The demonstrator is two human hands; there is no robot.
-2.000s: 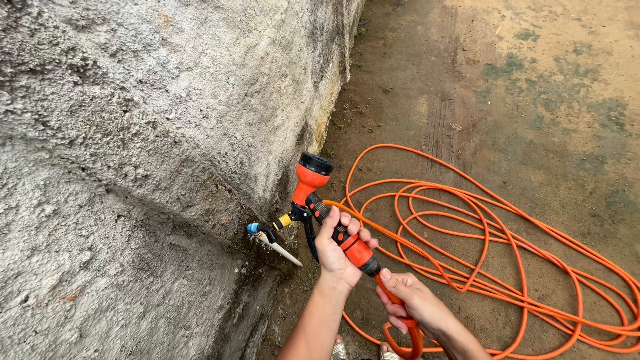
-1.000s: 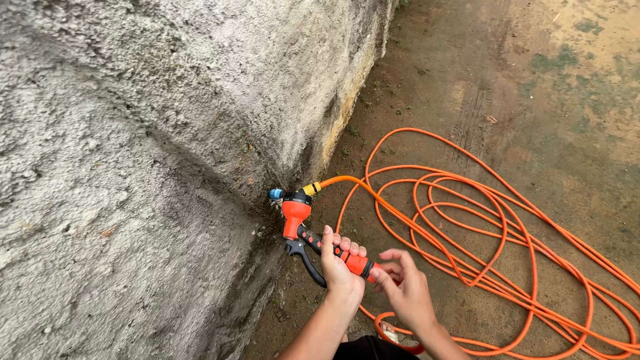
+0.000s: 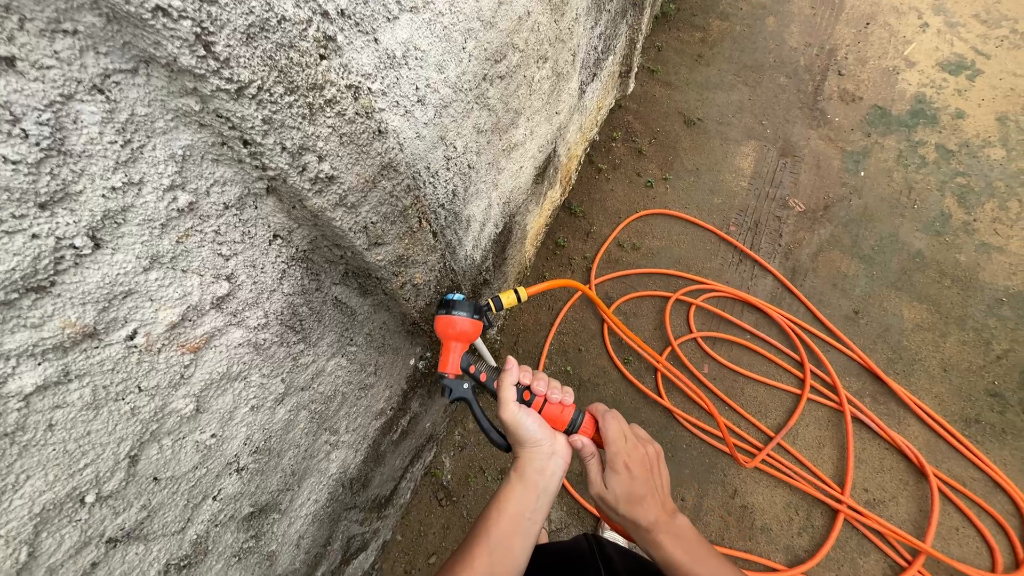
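Note:
My left hand (image 3: 532, 412) is closed around the black and orange handle of a hose spray nozzle (image 3: 458, 332), whose round black head points up toward the wall. The black trigger lever (image 3: 480, 412) hangs on the nozzle's left side, with no finger on it. At the lower end of the handle, the thumb and fingers of my right hand (image 3: 628, 468) grip the orange hose connector (image 3: 590, 426). Behind the nozzle head, a yellow hose connector (image 3: 508, 300) joins the orange hose to a tap that is mostly hidden; a bit of blue shows above the head.
A rough concrete wall (image 3: 200, 280) rises on the left, close to the nozzle. Loops of orange hose (image 3: 808, 376) lie on the damp, dirty ground (image 3: 720, 120) to the right. A white pipe (image 3: 483, 352) shows behind the nozzle. A shoe is partly visible at the bottom edge.
The nozzle has turned, so its trigger now lies on the left instead of beneath the head on the right. My right hand has moved from the hose up to the connector at the handle's end.

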